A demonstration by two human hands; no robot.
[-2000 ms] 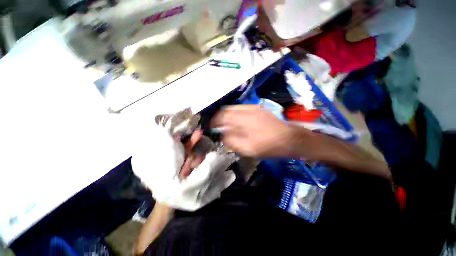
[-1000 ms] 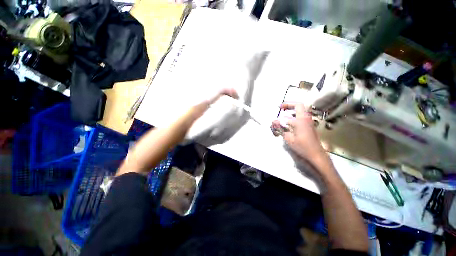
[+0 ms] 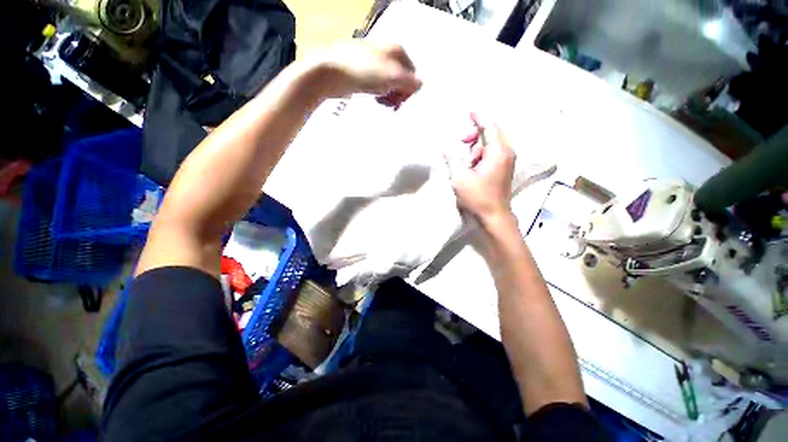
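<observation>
A white fabric bundle (image 3: 380, 229) lies crumpled at the table's front edge, partly hanging over it; its outline blends into the white table (image 3: 605, 147). My left hand (image 3: 389, 73) is above the far left part of the table, fingers curled downward; whether it holds anything is hidden. My right hand (image 3: 486, 173) is above the table just right of the bundle, fingers bent and pointing away from me; whether something small is between them cannot be told. The sewing machine head (image 3: 657, 220) stands to the right of my right hand.
Green-handled snips (image 3: 687, 390) lie at the lower right. A blue basket (image 3: 281, 289) with red and white scraps stands below the table edge. More blue baskets (image 3: 95, 203) stand at left. Black cloth (image 3: 207, 69) lies upper left. A dark green machine part (image 3: 747, 177) juts in at right.
The view has swung from the basket side to the table. Since one second ago, my left hand has moved away from the white fabric toward the far side; my right hand has moved away from the needle area.
</observation>
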